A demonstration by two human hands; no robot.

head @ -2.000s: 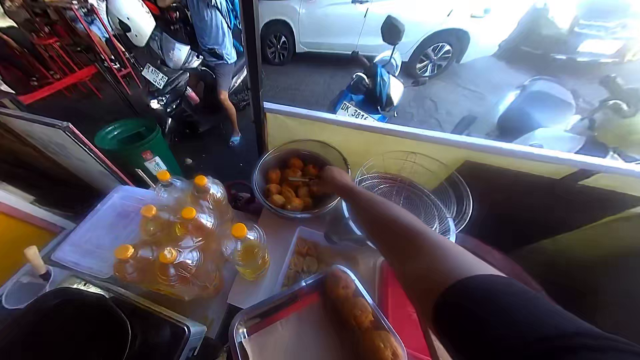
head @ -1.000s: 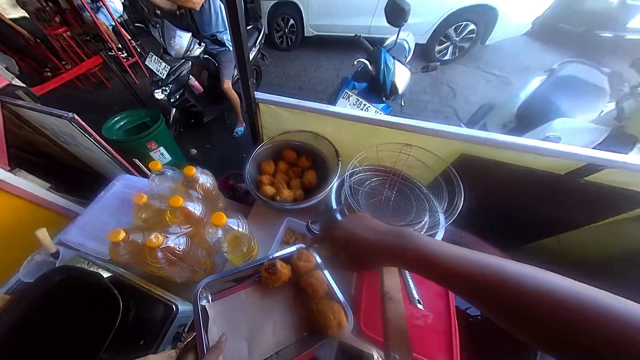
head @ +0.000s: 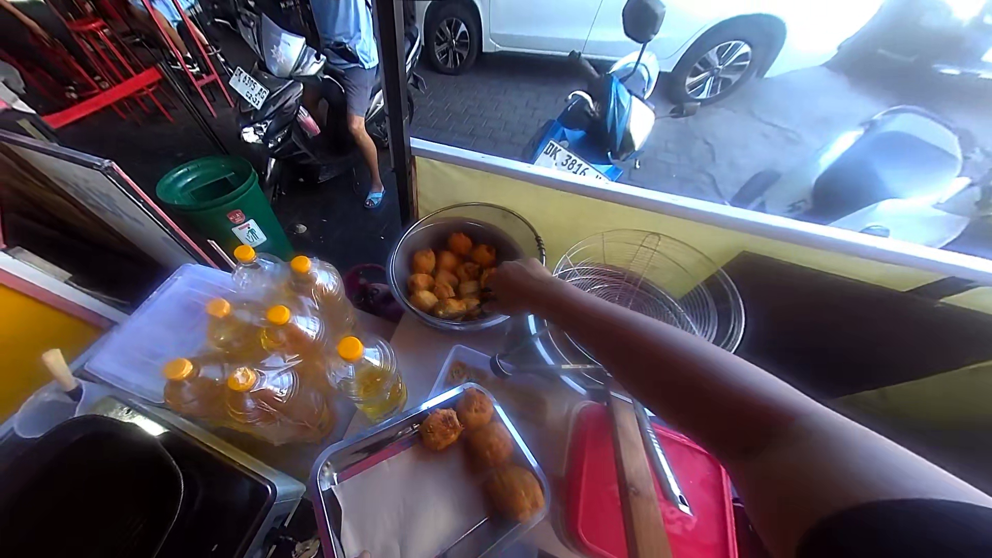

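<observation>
My right hand (head: 515,285) is over the right side of a metal bowl (head: 404,291) of round fried balls (head: 446,271). Its fingers are bent at the balls; whether they hold a ball or a tool is unclear. In front stands a metal tray (head: 329,496) lined with paper (head: 411,496), with several larger fried balls (head: 488,446) along its right side. Of my left hand, only what looks like a fingertip (head: 363,554) shows at the tray's lower part; the rest is out of frame. A shallow plastic container (head: 465,364) lies between bowl and tray, partly hidden.
Wire strainers (head: 643,287) rest right of the bowl. A red lid (head: 697,480) bears a wooden handle (head: 635,480) and a metal handle (head: 663,457). Left are oil bottles (head: 294,333) and a dark pan (head: 85,488). A yellow partition (head: 496,186) borders the counter; a person (head: 349,62) is beyond.
My right hand has gone from the bowl to the tray's upper edge and back to the bowl. A smaller fried ball not seen two seconds ago is plainer at the tray's top.
</observation>
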